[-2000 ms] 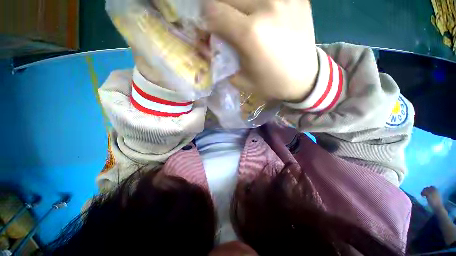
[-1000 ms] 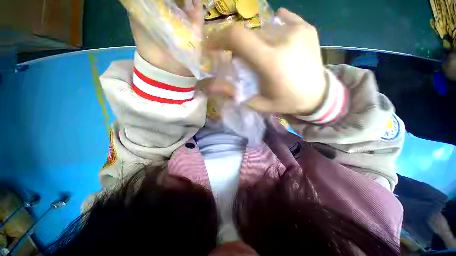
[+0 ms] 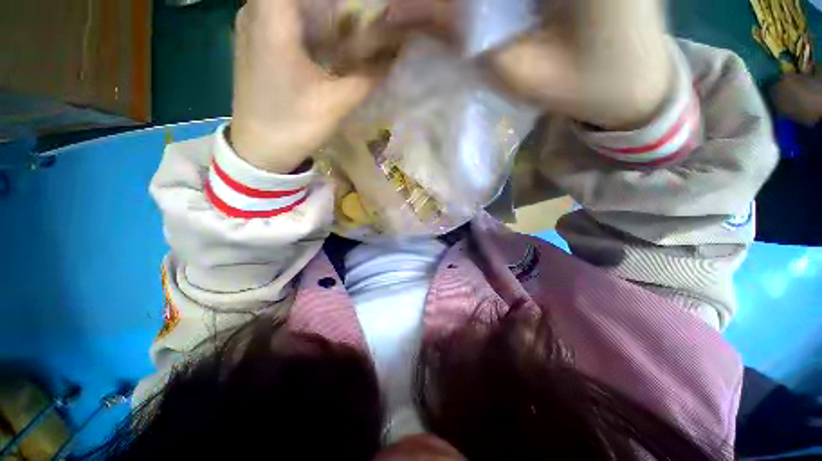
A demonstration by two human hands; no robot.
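Observation:
A clear plastic bag (image 3: 433, 135) with yellow parts (image 3: 410, 191) inside hangs against my chest at the table edge. My left hand (image 3: 293, 85) is at the upper left, its fingers closed on bunched film of the bag and partly cut off by the top edge. My right hand (image 3: 586, 67) is at the upper right, blurred, with its fingers on the bag's whitish film. The top of the bag and some fingertips are out of the picture or blurred.
A brown carton (image 3: 86, 54) stands at the left on the dark green table (image 3: 194, 63). A bundle of yellow parts (image 3: 782, 34) lies at the far upper right, with part of another person (image 3: 800, 97) beside it. Blue floor (image 3: 81, 234) shows at both sides.
Both hands have moved apart, the right one outward. The bag's yellow parts now hang lower, below the hands, and the bag's film is stretched between them.

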